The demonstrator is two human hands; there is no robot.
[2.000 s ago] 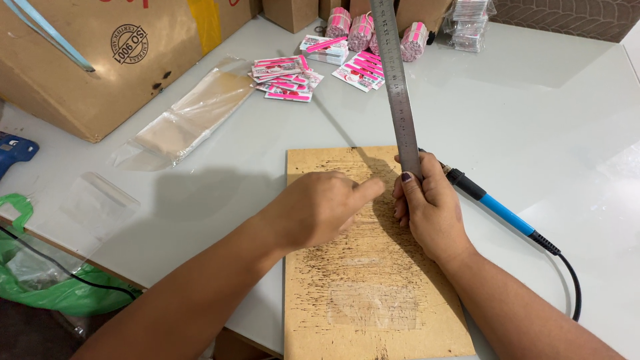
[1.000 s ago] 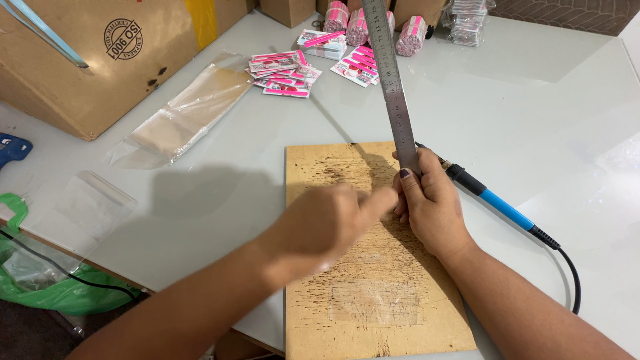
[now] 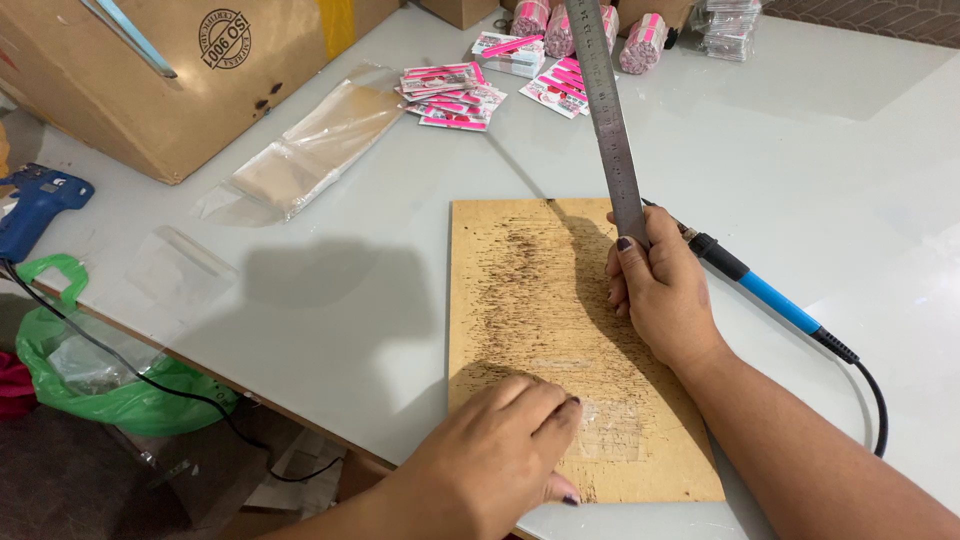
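Note:
My right hand [image 3: 660,281] grips the lower end of a steel ruler [image 3: 606,112], which rises tilted over the upper right part of a scorched wooden board [image 3: 517,300]. Over the lower left of that board is my left hand [image 3: 517,435], fingers curled, beside a clear plastic piece [image 3: 619,431] lying on the wood. Whether the left fingers touch the plastic or hold anything cannot be told. A soldering iron [image 3: 776,300] with a blue and black handle lies right of the board, its tip end partly behind the right hand.
Pink-and-white packets [image 3: 450,94], bundled pink rolls [image 3: 643,43] and a clear plastic sleeve [image 3: 300,154] lie at the back. A cardboard box [image 3: 150,82] stands back left. At the left are a blue glue gun [image 3: 37,202], a small clear bag [image 3: 180,274] and a green plastic bag [image 3: 127,397].
My left hand has moved down from the middle of the board, near the right hand, to its lower left part. The right hand still holds the ruler in about the same place.

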